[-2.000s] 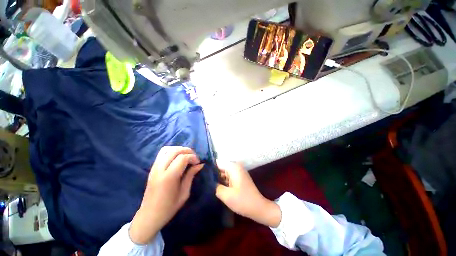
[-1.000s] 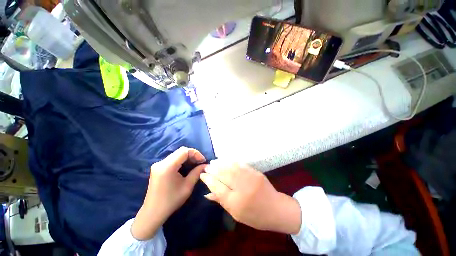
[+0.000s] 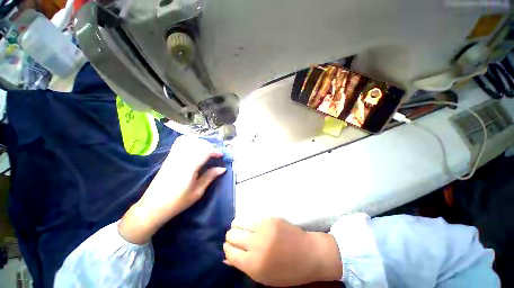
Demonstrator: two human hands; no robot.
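The navy garment [image 3: 73,169] lies spread left of the needle, its straight right edge running from the presser foot towards me. My left hand [image 3: 180,174] rests on the garment close to the presser foot [image 3: 227,152], thumb and fingers near the edge; whether it pinches cloth is unclear. My right hand [image 3: 276,250] is closed at the edge nearer me, fingertips curled on the cloth. The sewing machine head [image 3: 270,39] is above, with a ribbed cream dial [image 3: 180,48]. The needle is hidden in glare.
A lime-green plastic piece [image 3: 135,132] hangs left of the needle. A smartphone [image 3: 346,98] leans against the machine, with a yellow pad [image 3: 333,126] below and a white cable [image 3: 442,146] at right. Scissors handles [image 3: 499,81] and a grey-beige panel [image 3: 484,121] are at the right end.
My left hand has moved up to the presser foot. My right hand has separated from it and moved lower along the edge. The view has shifted, showing more of the machine head.
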